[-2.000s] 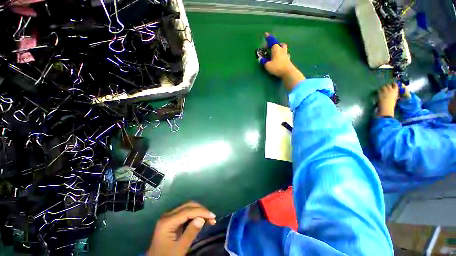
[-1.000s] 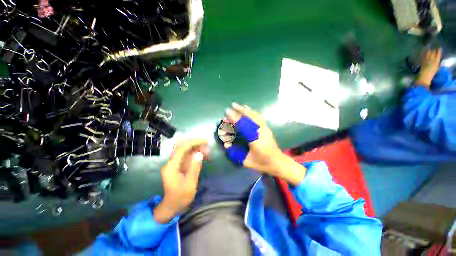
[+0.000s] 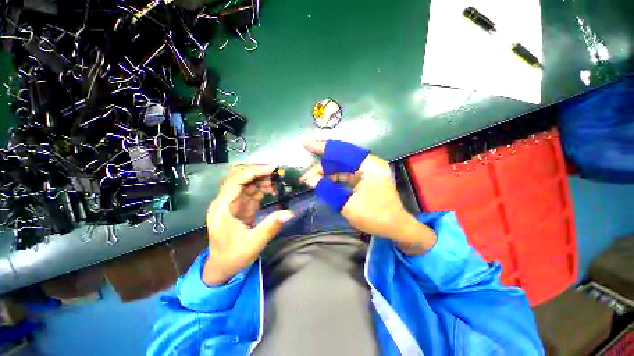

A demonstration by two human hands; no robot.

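My left hand (image 3: 236,226) is bare, with fingers curled and thumb extended over my lap at the bench edge. A small dark piece (image 3: 279,182), perhaps a binder clip, is at its fingertips; its shape is unclear. My right hand (image 3: 372,198), with blue bands (image 3: 344,158) on its fingers, is just right of it, fingers apart, with nothing visible in it. A round piece (image 3: 327,113) with yellow and white marks lies on the green bench beyond my hands. A tangled pile of black binder clips (image 3: 104,125) with silver wire handles covers the bench at left.
White paper (image 3: 480,62) lies at upper right with two short black pen-like pieces (image 3: 480,19) on it. A ribbed red panel (image 3: 507,208) is below the bench edge at right, with a row of dark clips (image 3: 480,149) on it. Cartons (image 3: 570,320) stand at lower right.
My right hand first reached far across the bench, then came back with a round piece near its fingers. That round piece now lies on the bench. My hands are closer together, and the view has shifted.
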